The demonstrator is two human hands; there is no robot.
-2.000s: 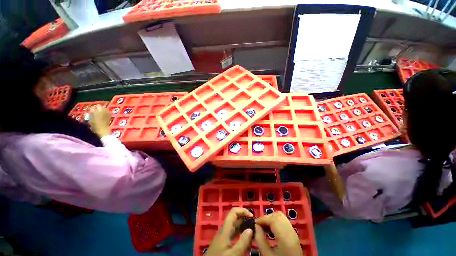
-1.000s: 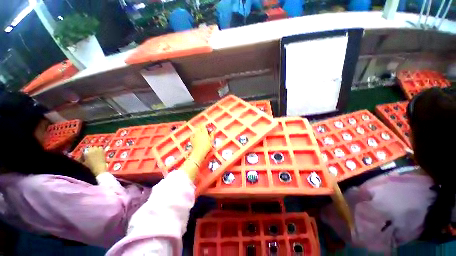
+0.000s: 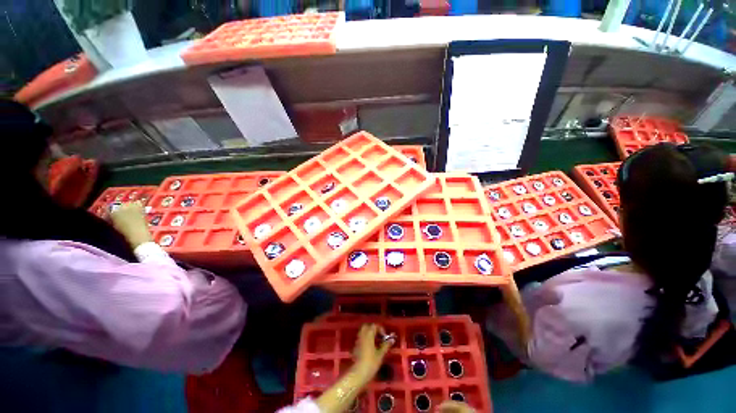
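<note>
My left hand (image 3: 365, 360) reaches into the red-orange lap-level tray (image 3: 474, 326). Its fingertips pinch a small dark watch head (image 3: 389, 339) at a back-row pocket. The watch head is partly hidden by the fingers. Dark-faced watch heads (image 3: 419, 369) lie in the pockets to the right and front; some left pockets are empty. My right hand (image 3: 457, 407) shows only as a sliver at the bottom edge, and its fingers cannot be made out.
Ahead, a skewed tray (image 3: 355, 168) with mixed watch heads lies across another tray (image 3: 496, 269). More trays (image 3: 208, 248) line the bench. People in pink sit at left (image 3: 105, 298) and right (image 3: 601, 323), their arms near the trays. A paper board (image 3: 494, 105) stands behind.
My left hand has moved from the skewed upper tray down to the lap-level tray. A dark watch head now lies in an upper-tray pocket that was empty two seconds ago. My right hand shows again at the bottom edge.
</note>
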